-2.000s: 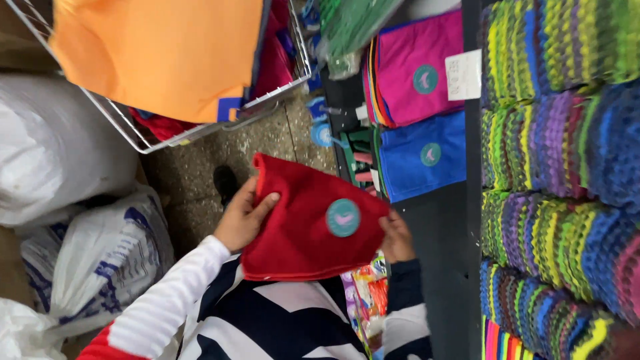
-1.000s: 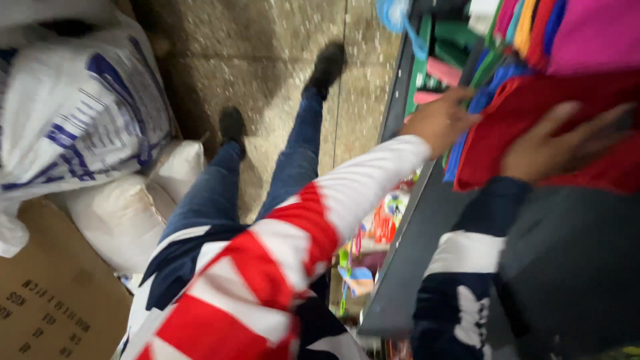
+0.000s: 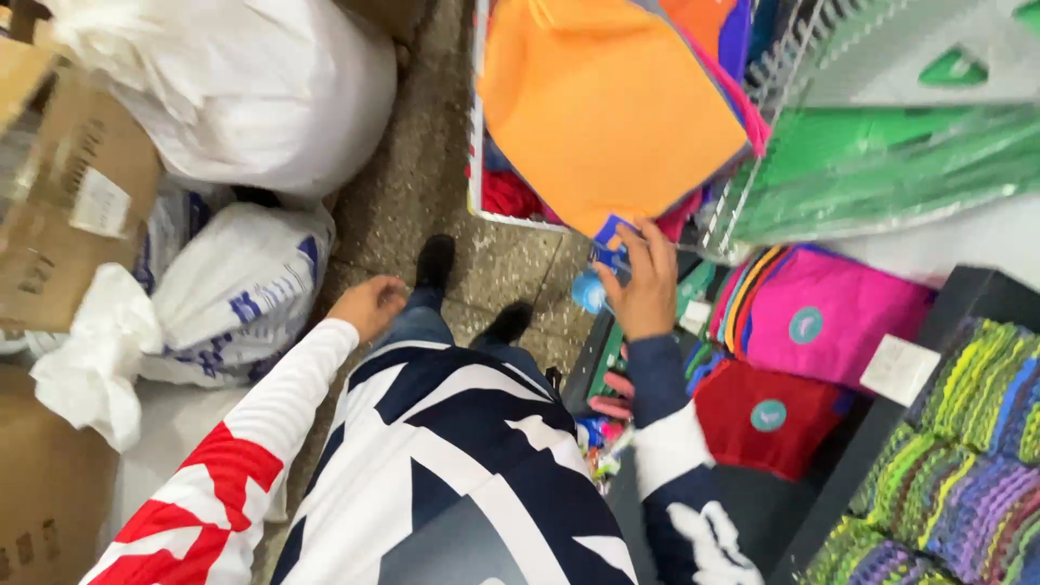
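Note:
My right hand (image 3: 643, 280) is at the lower corner of an orange folded cloth (image 3: 609, 114), its fingertips at a small blue tag (image 3: 611, 231); whether they pinch it I cannot tell. The orange cloth lies on top of other coloured cloths in a white wire basket (image 3: 520, 219). My left hand (image 3: 370, 307) hangs over the floor with fingers loosely curled and nothing seen in it. On the dark shelf, a red folded cloth (image 3: 751, 418) with a round teal sticker lies beside a stack topped by a pink cloth (image 3: 837, 313).
White sacks (image 3: 268, 89) and cardboard boxes (image 3: 81, 187) stand along the left. Multicoloured knitted items (image 3: 959, 471) fill the lower right. Green items in clear plastic (image 3: 886, 179) lie at the upper right. A blue plastic item (image 3: 588, 291) hangs near my right hand.
The red cloth, held in both hands at first, now lies on the shelf over where the blue cloth showed. Both hands have left it, the right reaching to the basket. The view has swung back.

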